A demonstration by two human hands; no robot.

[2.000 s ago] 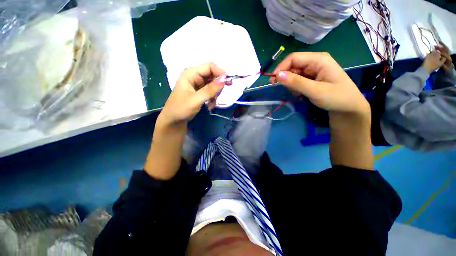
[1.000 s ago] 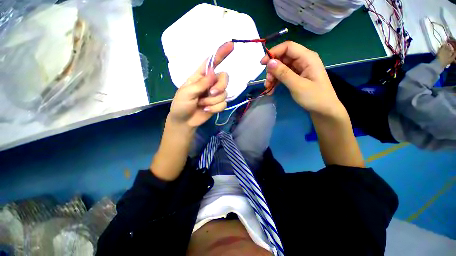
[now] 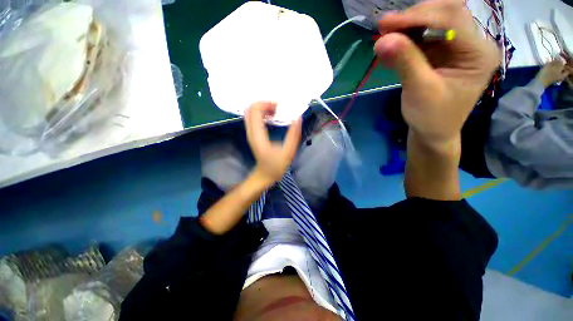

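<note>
My right hand is raised at the upper right and grips a black barrel plug with a yellow tip. Red and dark wires hang from it down toward the bench edge. White strands cross the edge beside the wires, blurred. My left hand is at the near edge of the white six-sided housing, fingers spread, partly blurred. Whether its fingertips touch the housing is unclear. The housing lies flat on the green bench top.
A clear bag of parts lies at the left on a white surface. A housing stack is partly behind my right hand. Wire harnesses and a neighbouring person's grey sleeve are at right. Wrapped bundles are below left.
My right hand has moved up and right with the plug and wires. My left hand has let go of the white strand and dropped to the housing's near edge, its fingers spreading.
</note>
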